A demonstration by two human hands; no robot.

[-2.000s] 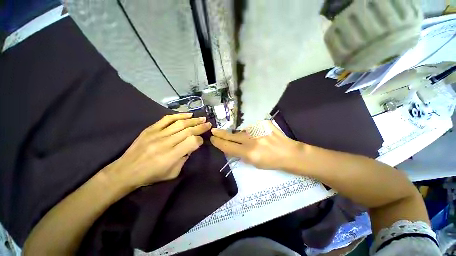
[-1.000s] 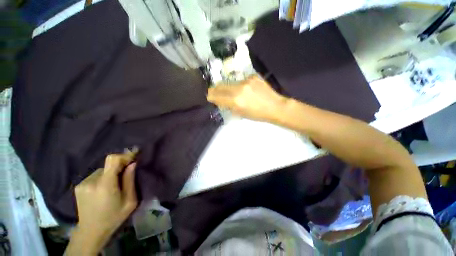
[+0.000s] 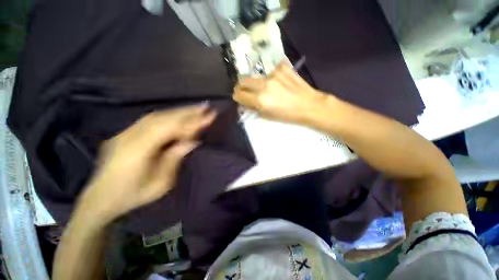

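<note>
A large dark purple-brown garment panel [image 3: 137, 60] spreads left of the needle and hangs over the table's front edge. My left hand [image 3: 148, 147] is blurred above it, fingers apart, with nothing seen in it. My right hand [image 3: 279, 95] is curled at the panel's edge beside the presser foot; a thin silvery tool [image 3: 299, 63] shows just behind its fingers. Whether the fingers pinch cloth or the tool is hidden. The white sewing machine head [image 3: 205, 22] stands above the hands. A stack of dark cut panels [image 3: 350, 60] lies right of the needle.
The white table [image 3: 290, 150] has its front edge near my lap. A round basket [image 3: 375, 252] with crumpled dark cloth and a blue-white plastic packet [image 3: 372, 229] is right of my lap. A white machine part with dark round holes [image 3: 471, 76] sits at the far right.
My left hand has let go of the panel's lower left part and moved up and right over the cloth. My right hand has stayed near the presser foot. The view has tilted down.
</note>
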